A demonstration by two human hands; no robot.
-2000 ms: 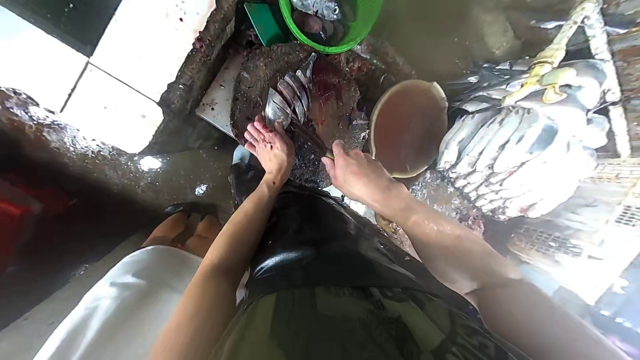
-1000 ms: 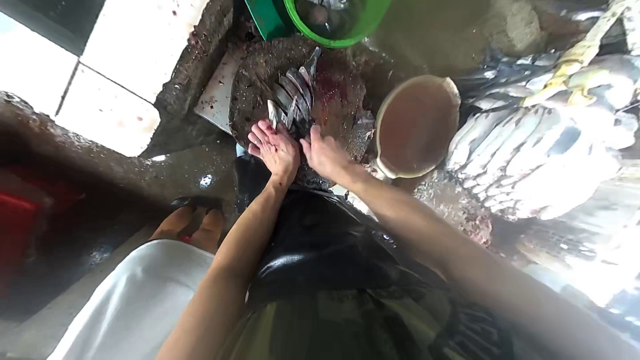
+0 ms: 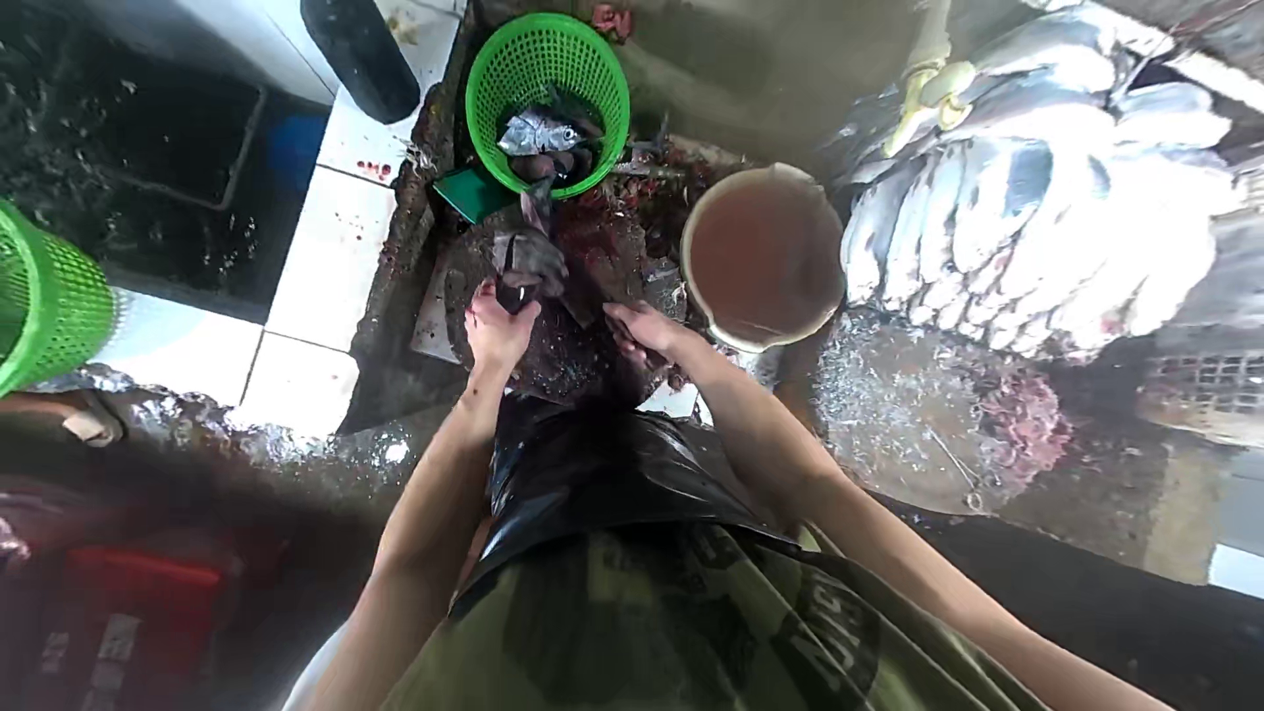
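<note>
My left hand (image 3: 501, 321) is closed on the near end of dark fish pieces (image 3: 534, 259) above a round chopping block (image 3: 563, 355). These pieces reach toward the near rim of a green mesh basket (image 3: 605, 87); they are blurred. Inside the basket lies a silvery cut fish (image 3: 536, 133) with darker pieces. My right hand (image 3: 640, 334) grips the handle of a knife, whose broad blade (image 3: 581, 298) points up and left over the block. Dark red stains mark the block's surface.
A round tub of brownish water (image 3: 765, 259) stands right of the block. Farther right lies a heap of silvery fish (image 3: 1027, 217). White tiles (image 3: 331, 257) and another green basket (image 3: 74, 296) are at left. A red crate (image 3: 143, 612) is at lower left.
My left hand, earlier palm up with spread fingers beside the fish pieces on the block, now grips pieces near the green basket. The view has shifted, showing more of the basket.
</note>
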